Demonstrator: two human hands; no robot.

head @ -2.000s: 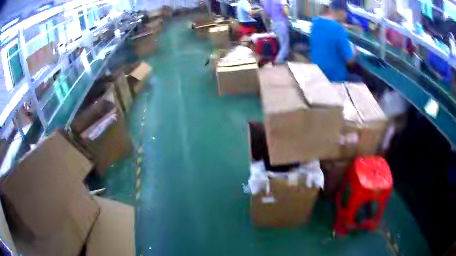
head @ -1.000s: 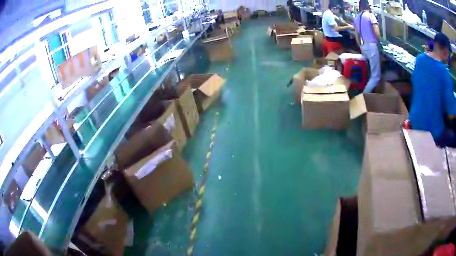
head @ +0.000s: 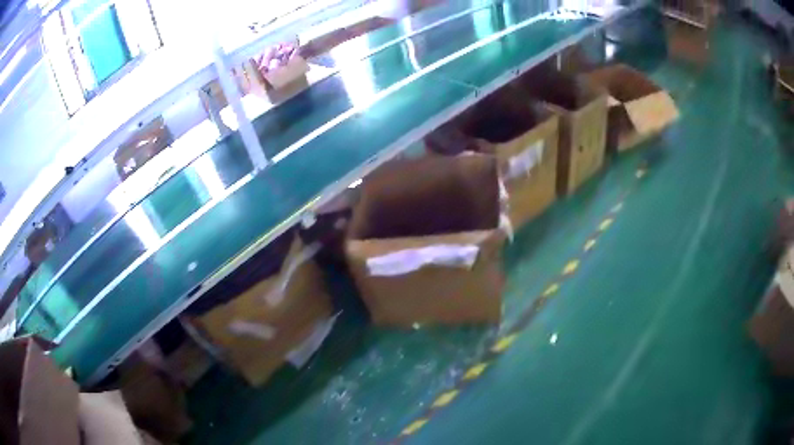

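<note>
Neither of my hands is in the picture. Nearest in front of me, an open brown carton [head: 431, 291] with a strip of white tape or paper stands on the green floor beside the line. Another carton [head: 270, 326], with loose white tape, stands to its left, partly under the bench edge. Further open cartons [head: 531, 169] stand in a row behind it. The long green conveyor bench [head: 305, 174] runs from lower left to upper right. The view is somewhat blurred.
Yellow-black tape [head: 514, 339] marks the green floor [head: 662, 348]. A carton flap [head: 43, 400] shows at the lower left. A small carton of pink parts [head: 283, 74] sits behind the belt. Cartons are cut off at the right edge.
The view has turned left towards the conveyor bench and come closer to its cartons. The people and the stacked cartons on the right have left the picture.
</note>
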